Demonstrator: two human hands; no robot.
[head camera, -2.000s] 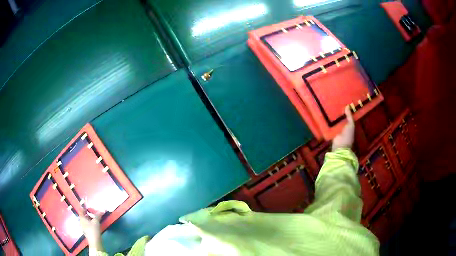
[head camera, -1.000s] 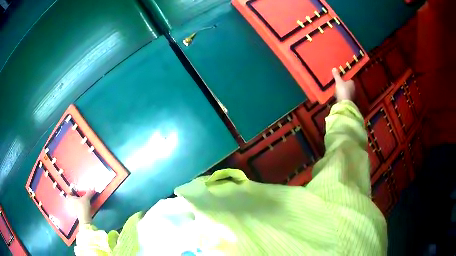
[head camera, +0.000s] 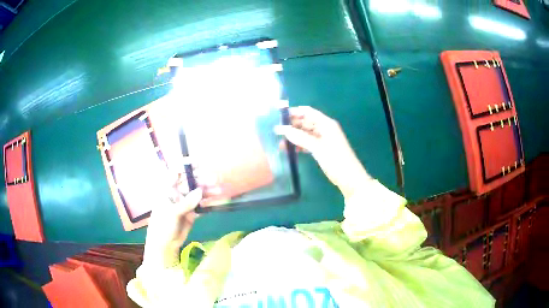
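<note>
A clear glass panel (head camera: 232, 132) with a black border and pale tape tabs is held up over the green bench, with strong glare across its upper part. My left hand (head camera: 177, 216) grips its lower left edge. My right hand (head camera: 316, 135) grips its right edge. Behind the panel lies a red foam tray (head camera: 133, 225), partly hidden by it. A second glass panel (head camera: 129, 162) lies on the left part of that tray.
On the right of the green bench (head camera: 337, 90) lies a red tray with two panels (head camera: 474, 171). At far left, another red tray (head camera: 24, 210) holds one panel. Plain red sheets (head camera: 78, 286) are piled low left; loaded trays (head camera: 481, 246) stand low right.
My right hand has left the right-hand tray. One panel is now lifted off the left tray and held in both hands. The view has turned left, showing the far-left tray and piled sheets.
</note>
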